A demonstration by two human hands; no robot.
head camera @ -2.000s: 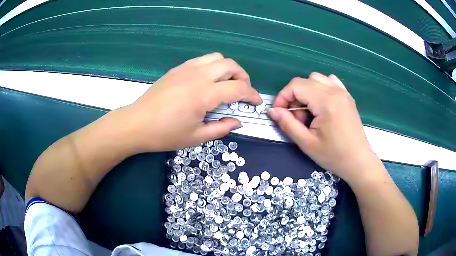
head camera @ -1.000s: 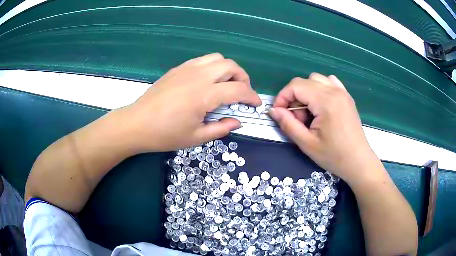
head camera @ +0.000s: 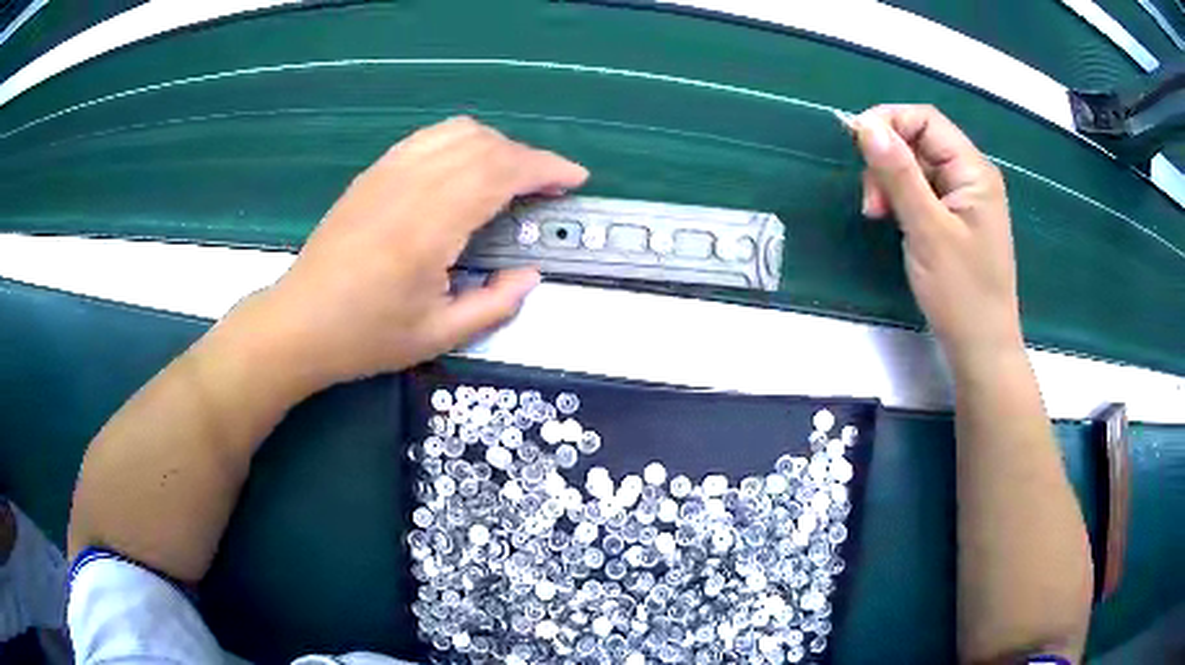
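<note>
A grey strip housing [head camera: 626, 246] lies on the green belt just beyond the white rail, with small pale discs in several of its seats. My left hand [head camera: 422, 240] is at its left end, index finger beyond it and thumb on the near side; whether it grips is unclear, and that end is hidden. My right hand [head camera: 942, 195] is raised over the belt to the right, away from the strip, its fingertips pinched on a thin pale stick [head camera: 849, 120], mostly hidden. Many loose clear discs [head camera: 624, 559] lie in the black tray [head camera: 689, 429] near me.
The green conveyor belt [head camera: 325, 98] runs across beyond the white rail [head camera: 650, 330]. A reddish-brown bar [head camera: 1111, 500] stands right of the tray, beyond my right forearm. A dark bracket [head camera: 1105, 113] is at the upper right.
My right hand has moved up and right, away from the strip. The strip now lies farther out on the belt, and my left hand has shifted left to its end, uncovering most of it.
</note>
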